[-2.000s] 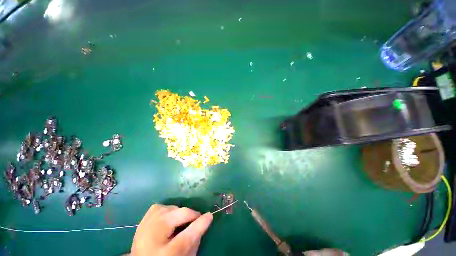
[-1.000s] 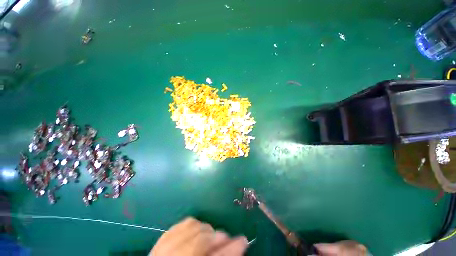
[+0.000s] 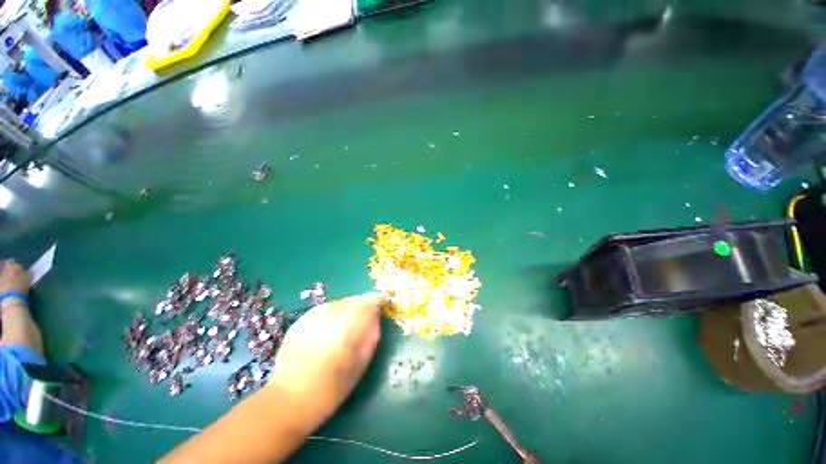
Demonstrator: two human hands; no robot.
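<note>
My left hand (image 3: 331, 358) reaches over the bench. Its fingertips are at the left edge of the heap of small yellow components (image 3: 426, 285); whether they pinch a component is hidden. The solder wire (image 3: 389, 450) runs from the reel (image 3: 41, 408) under my left arm, and its free end lies near the iron. The soldering iron (image 3: 509, 437) comes in from the bottom edge, its tip touching the small dark workpiece (image 3: 469, 401). My right hand is out of the picture. The pile of dark component assemblies (image 3: 208, 331) lies left of my left hand.
A long black parts bin (image 3: 670, 272) lies at right, a brown round pot (image 3: 725, 349) with silvery bits below it. A clear bottle (image 3: 770, 149) is at upper right. A neighbour's arm (image 3: 16, 335) is at far left. A yellow-rimmed tray (image 3: 186, 32) and people in blue are beyond the bench.
My left hand has let go of the solder wire and moved up to the yellow heap. The iron tip has gone onto the workpiece. My right hand has left the picture as the view shifted.
</note>
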